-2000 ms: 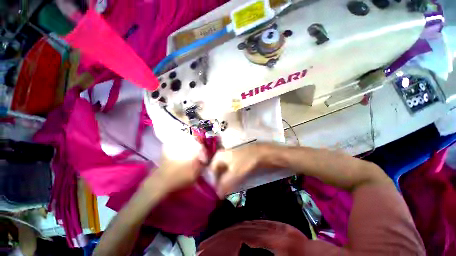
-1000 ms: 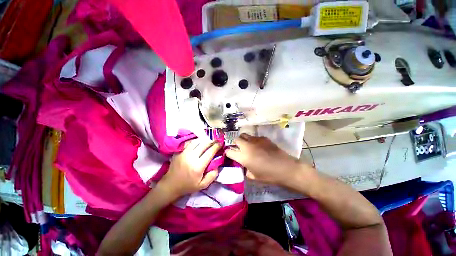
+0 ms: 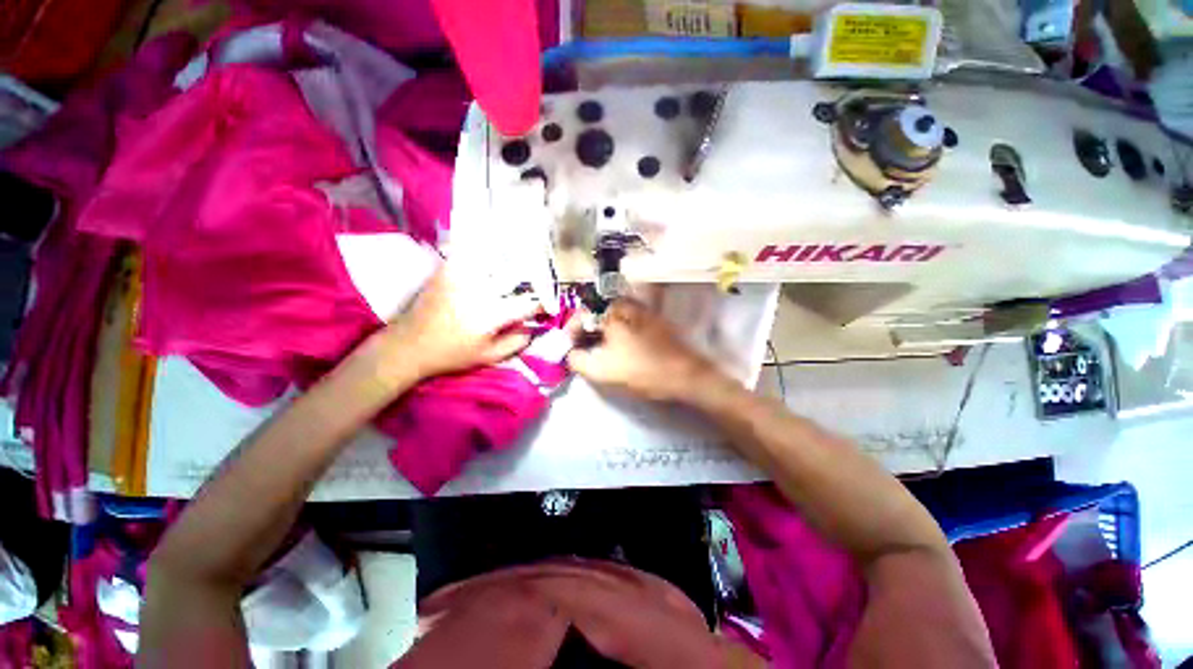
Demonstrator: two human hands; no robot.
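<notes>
The magenta-pink and white garment (image 3: 242, 222) lies on the table left of the machine, its near part bunched at the needle. The presser foot and needle (image 3: 610, 268) are at the left end of the cream-white HIKARI machine head (image 3: 733, 170). My left hand (image 3: 458, 320) lies on the garment just left of the presser foot, with fabric under its fingers; part of it is washed out by light. My right hand (image 3: 635, 350) pinches the fabric edge just in front of the presser foot. The exact stitch point is hidden by the fingers.
A pink pointed pouch (image 3: 497, 59) hangs over the head's left end. A white piece (image 3: 720, 320) lies under the machine arm. Dark magenta strips (image 3: 66, 353) hang at the left table edge beside a yellow strip (image 3: 135, 392). A blue basket (image 3: 1112, 503) with magenta pieces is lower right.
The garment's striped front part no longer hangs over the table edge and lies shorter on the table. The garment bulk has spread to the back left. Both hands remain at the needle.
</notes>
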